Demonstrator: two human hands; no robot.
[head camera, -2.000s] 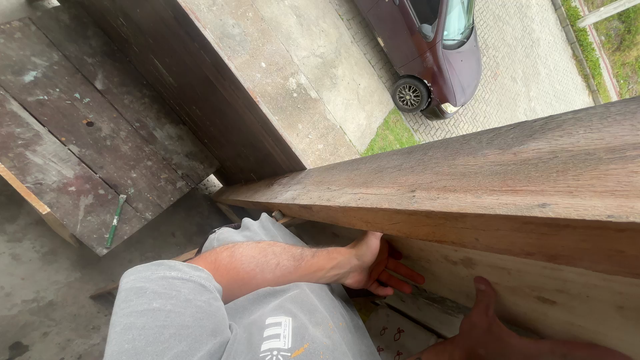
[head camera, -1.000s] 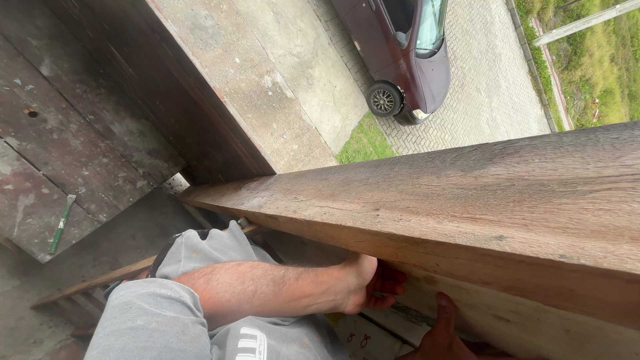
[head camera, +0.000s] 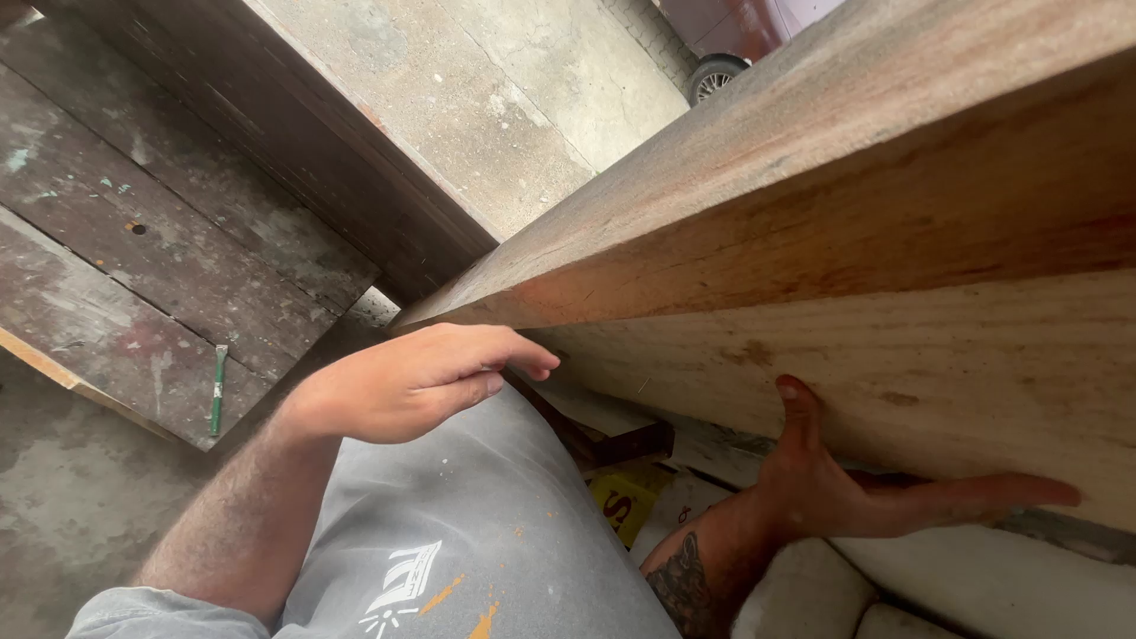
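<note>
My left hand (head camera: 422, 382) is above my grey shirt, just under the near end of a long wooden beam (head camera: 710, 169). It holds nothing; its fingers are bent and the thumb lies apart below them. At the right, my right hand (head camera: 825, 484) spreads its thumb and fingers by the pale wooden face (head camera: 887, 373) beneath the beam. Thumb and fingertips seem to rest against that face, but contact is hard to tell. Nothing shows in the right hand. The palms of both hands are hidden.
A paint-stained plank surface (head camera: 160, 240) at left bears a green-handled tool (head camera: 218, 390). A dark board (head camera: 293, 142) meets the beam at an angle. Below are a yellow printed item (head camera: 626, 501) and a dark bracket-like piece (head camera: 635, 444). A parked car (head camera: 737, 27) stands beyond.
My left hand has come out from under the beam, where its fingers were partly hidden. More of my right hand and its tattooed forearm shows. The view has shifted.
</note>
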